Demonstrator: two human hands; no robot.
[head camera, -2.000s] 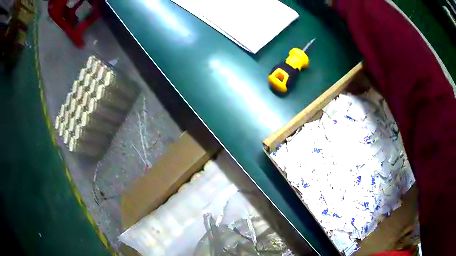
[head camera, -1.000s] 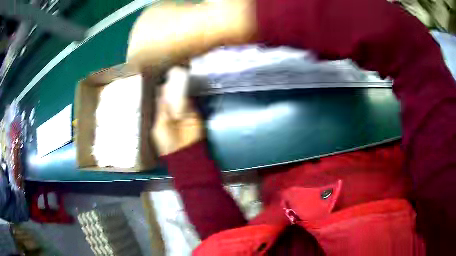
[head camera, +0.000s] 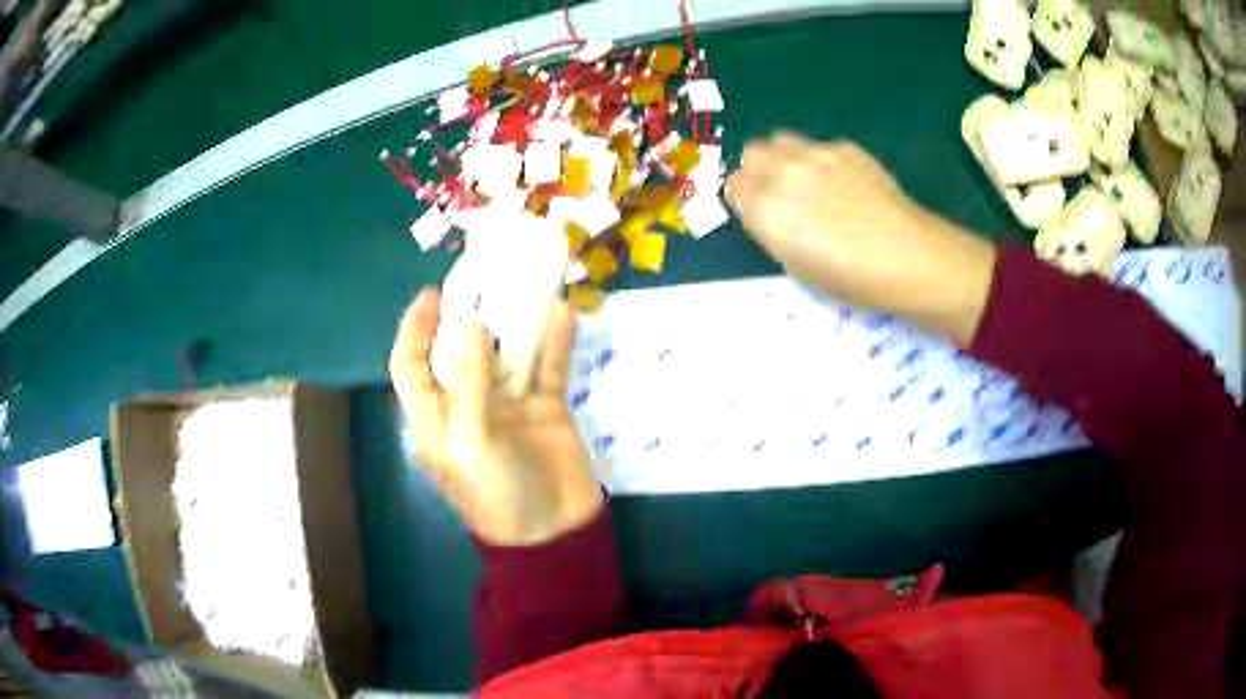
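My left hand (head camera: 499, 423) holds a cream plastic housing (head camera: 503, 294) upright between fingers and thumb, in front of the component pile. My right hand (head camera: 820, 212) is above the far edge of the adhesive pad sheet (head camera: 765, 396), its fingertips at the right side of the pile; whether it holds anything is not clear. The wired components (head camera: 581, 171), white and yellow-orange with thin red wires, lie in a tangle beyond the sheet. The sheet is white with blue marks, bare white in part.
Loose cream housings (head camera: 1093, 116) lie piled at the far right. An open cardboard box (head camera: 317, 533) with white scraps stands at the left. A white paper (head camera: 66, 498) lies beyond it. The pale bench edge strip (head camera: 246, 126) curves behind.
The view has swung from the box to the sheet and component pile. My hands, close together and blurred a second ago, are now apart, with the housing visible in my left hand.
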